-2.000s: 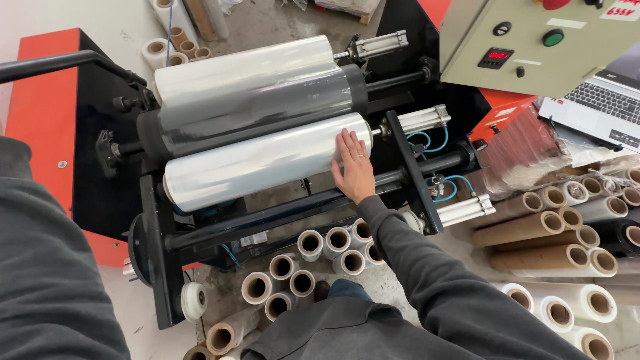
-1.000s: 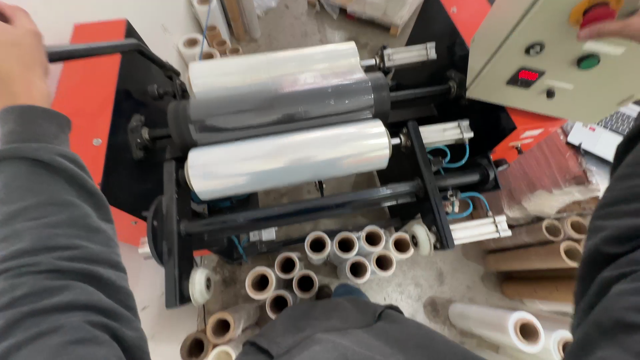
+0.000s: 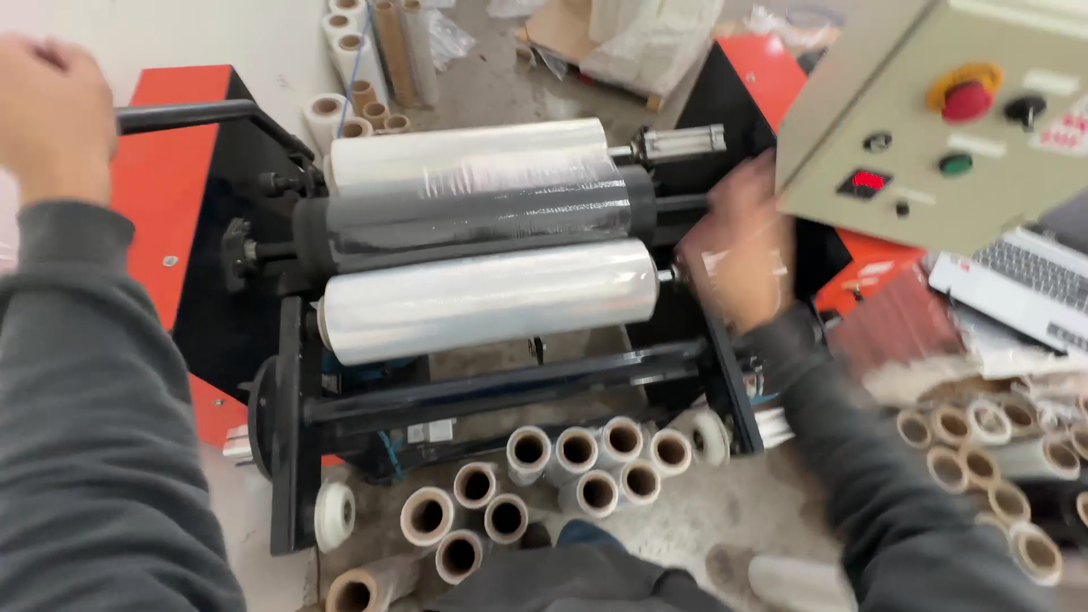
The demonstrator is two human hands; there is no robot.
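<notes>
At the upper left, my left hand is closed around the end of a black metal lever on the film rewinding machine. My right hand, blurred, is over the machine's right arm, just beyond the end of the front film roll; its fingers are too smeared to read. Behind the front roll lies a dark rubber roller with film over it, and behind that a clear film roll. A pneumatic cylinder is at the rear roll's right end.
A control box with a red emergency stop button overhangs the upper right, near a laptop. Several film rolls with cardboard cores stand below the machine; more lie at right. A black crossbar spans the front.
My right hand was on the front roll, then at the control box button, and is now beside the roll's right end. My left hand has come to the lever. The view has shifted.
</notes>
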